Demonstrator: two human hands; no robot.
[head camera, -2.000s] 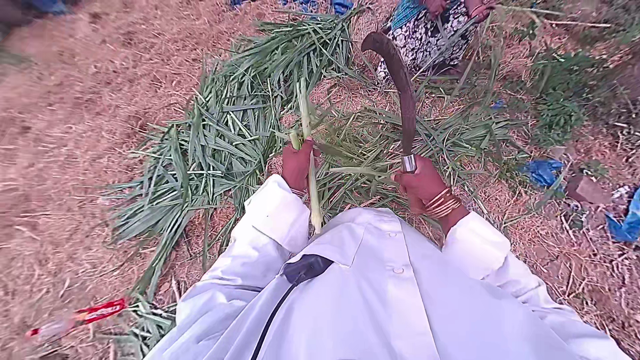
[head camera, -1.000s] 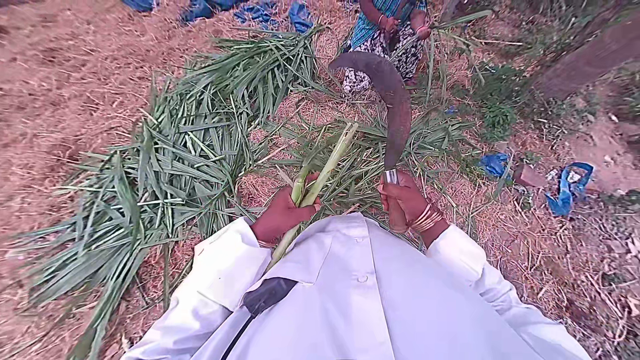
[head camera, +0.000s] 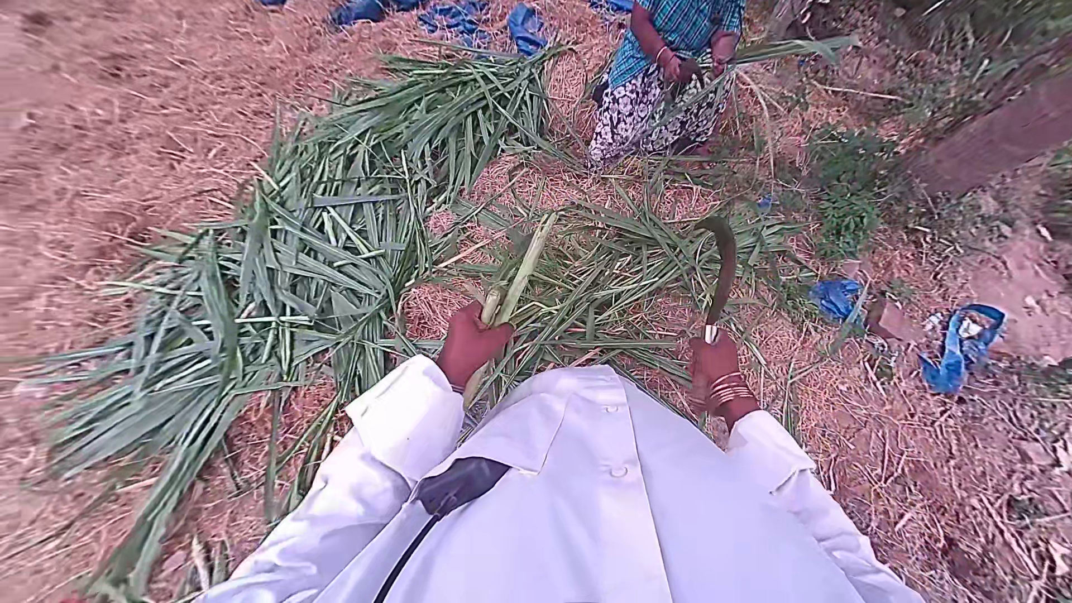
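My left hand (head camera: 474, 345) is closed around thick pale green plant stalks (head camera: 528, 272); their cut ends point up and away from me, and their lower part passes down beside my shirt. In my right hand (head camera: 716, 368) is a sickle (head camera: 723, 268), gripped by its handle, with the curved dark blade upright and its tip bent to the left. The blade stands apart from the stalks. Loose green leaves (head camera: 595, 276) lie on the ground between and beyond my hands. A large heap of long green leaves (head camera: 335, 243) spreads to the left.
Another person (head camera: 670, 75) crouches at the top, holding long green leaves. Blue plastic scraps (head camera: 959, 347) and a brownish stone or brick piece (head camera: 889, 321) lie at the right. A wooden trunk or post (head camera: 997, 134) slants at the upper right. Dry straw (head camera: 126, 126) covers the ground at left.
The sickle has moved away to the right from the stalks, and its blade has turned to a narrower view. My left hand still holds the stalks.
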